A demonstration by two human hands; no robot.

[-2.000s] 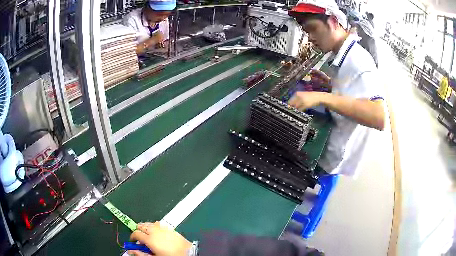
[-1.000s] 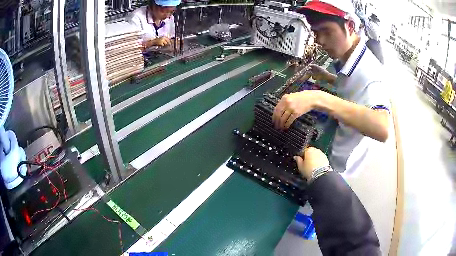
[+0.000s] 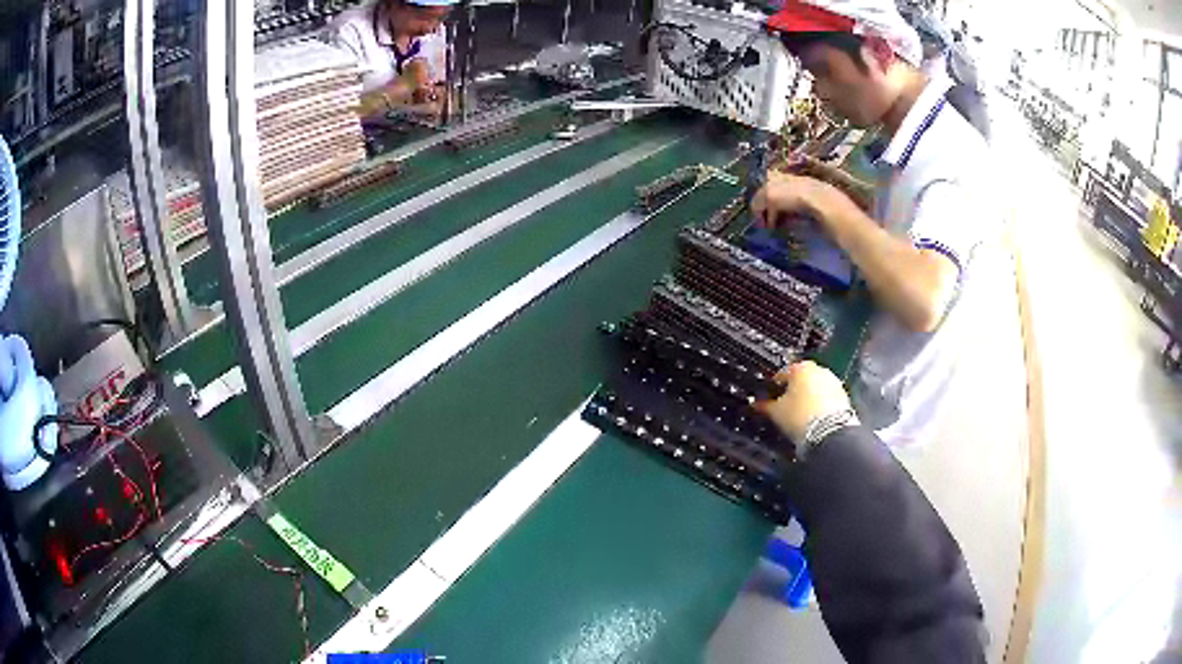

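My right hand, in a dark sleeve with a pale band at the wrist, has its fingertips closed on the right end of a black strip with pale dots. Several more black dotted strips lie side by side in front of it on the green bench. Stacked dark ridged bars stand just behind the strips, now in two groups. A bright blue item is cut off by the bottom edge. My left hand is not in view.
A person in a white shirt works with both hands behind the bars. A dark box with red wires, a fan and an aluminium post stand left. A green label strip lies near. A blue stool is beside the bench.
My right hand left the blue item at the bottom and reached to the black strips. The other person's hand has moved off the stacked bars, which now show as two groups.
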